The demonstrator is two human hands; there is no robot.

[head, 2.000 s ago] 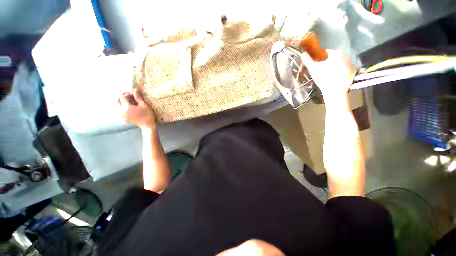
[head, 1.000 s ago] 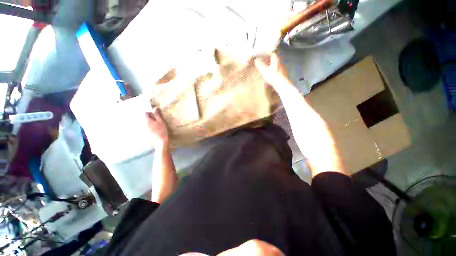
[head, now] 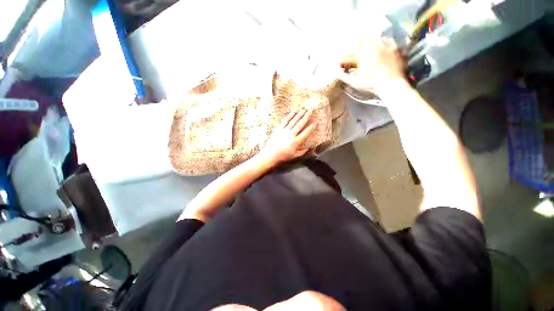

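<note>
A tan woven garment with a pocket-like patch lies along the near edge of the pale pressing table. Its far part is washed out by glare. My left hand rests flat on the garment's right part, fingers spread. My right hand is to the right of the garment, closed around the handle of the steam iron. The iron's orange-brown handle end and a strip of its metal edge show beside the hand. The rest of it is hidden by the hand and glare.
The pale table cover extends left and beyond the garment. A blue bar stands at the far left. A cardboard box is below the table's right edge. A blue basket and a dark round disc are on the floor at right.
My left hand has moved right, from the garment's left end onto its right part. My right hand has left the garment and taken hold of the iron at the right.
</note>
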